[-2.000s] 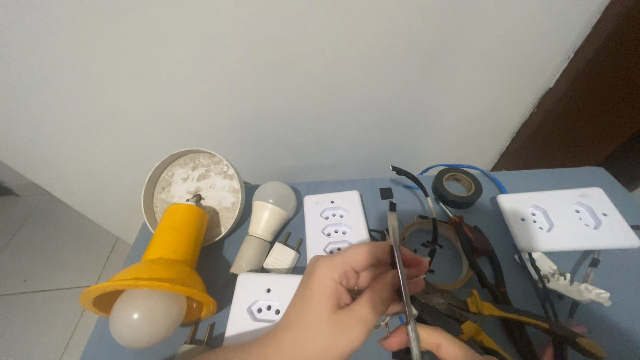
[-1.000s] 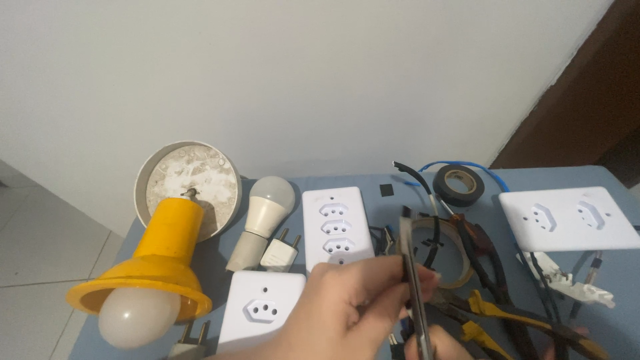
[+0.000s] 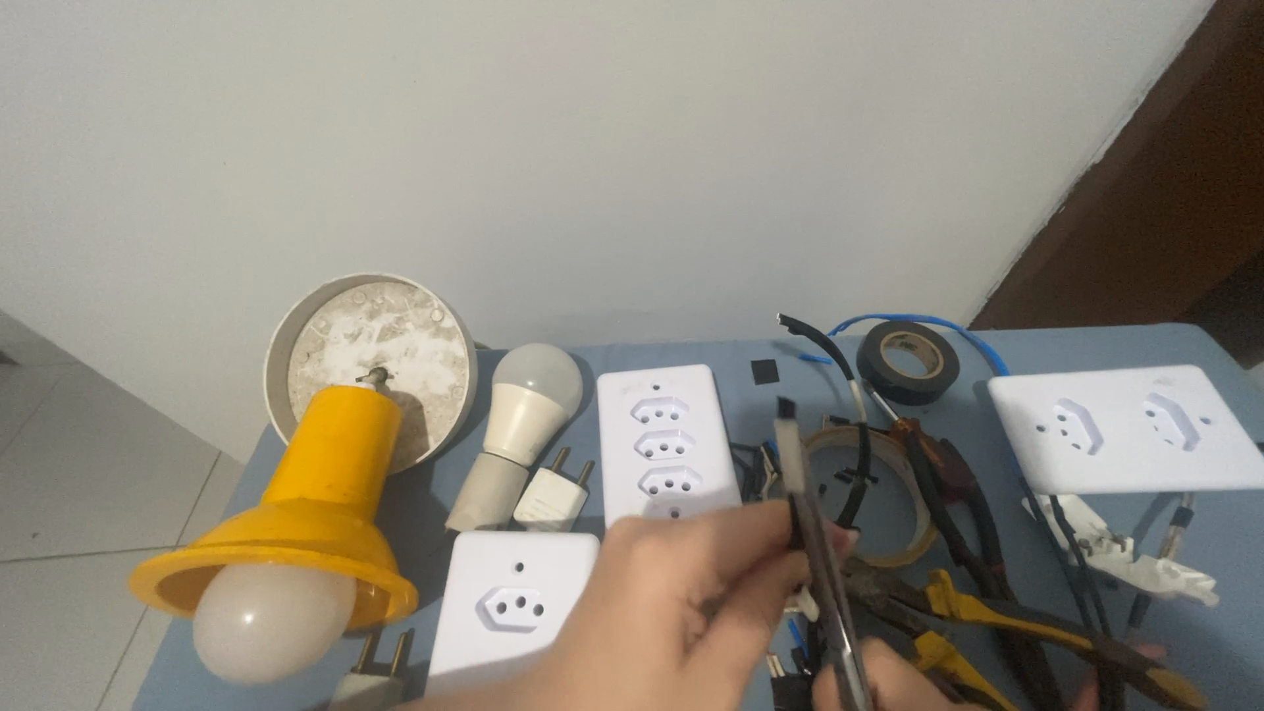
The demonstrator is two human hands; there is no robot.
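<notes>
My left hand (image 3: 691,602) reaches in from the bottom, thumb and forefinger pinched on a thin dark strip, mostly hidden. Beside those fingertips stands a long slim metal tool (image 3: 825,563), seen nearly edge-on, its exact kind unclear. A small black piece (image 3: 786,407) shows at its upper end. My right hand (image 3: 889,681), cut off by the bottom edge, is closed around the tool's lower part. Under and left of my left hand lie a white three-outlet plate (image 3: 667,420) and a white single-outlet plate (image 3: 518,642). A small black square (image 3: 765,371) lies beyond the tool.
At left are a yellow lamp (image 3: 331,454) with a bulb, a round base (image 3: 370,336), an LED bulb (image 3: 533,395) and a plug (image 3: 551,499). At right lie black tape (image 3: 907,362), a tan tape roll (image 3: 923,494), yellow-handled pliers (image 3: 1027,622), wires and a two-outlet plate (image 3: 1126,425).
The metal tool and both hands have shifted slightly to the right and down. The tool now leans with its upper end toward the left. My left fingers stay pinched beside it.
</notes>
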